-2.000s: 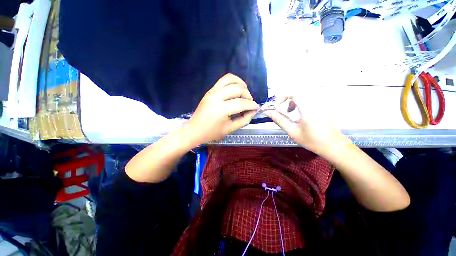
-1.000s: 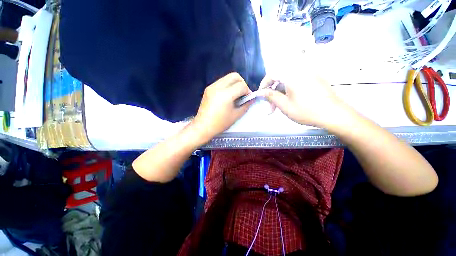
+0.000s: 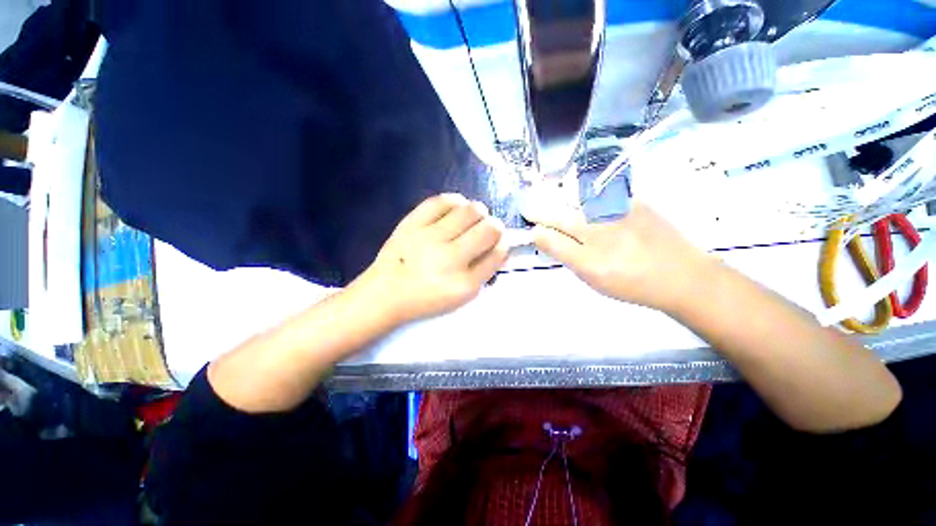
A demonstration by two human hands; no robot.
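A large dark navy cloth (image 3: 267,134) lies heaped on the white table, left of the sewing machine's needle area. My left hand (image 3: 441,252) is at the cloth's lower right edge, with its fingertips pinching a small pale strip (image 3: 520,237). My right hand (image 3: 616,252) holds the other end of the strip, just in front of the needle area (image 3: 544,185). The fingertips of both hands are close together. The cloth edge near the needle is overexposed, and I cannot tell whether the strip touches it.
A ribbed grey knob (image 3: 729,80) hangs at the upper right. White printed tape (image 3: 821,144) trails across the right side and over scissors with yellow (image 3: 857,283) and red handles. A taped brown surface (image 3: 125,324) is at left. The ruler-marked table edge (image 3: 534,374) runs in front.
Both hands have moved forward to the needle area with the pale strip. The view has shifted, showing more of the machine head. The cloth remains at left.
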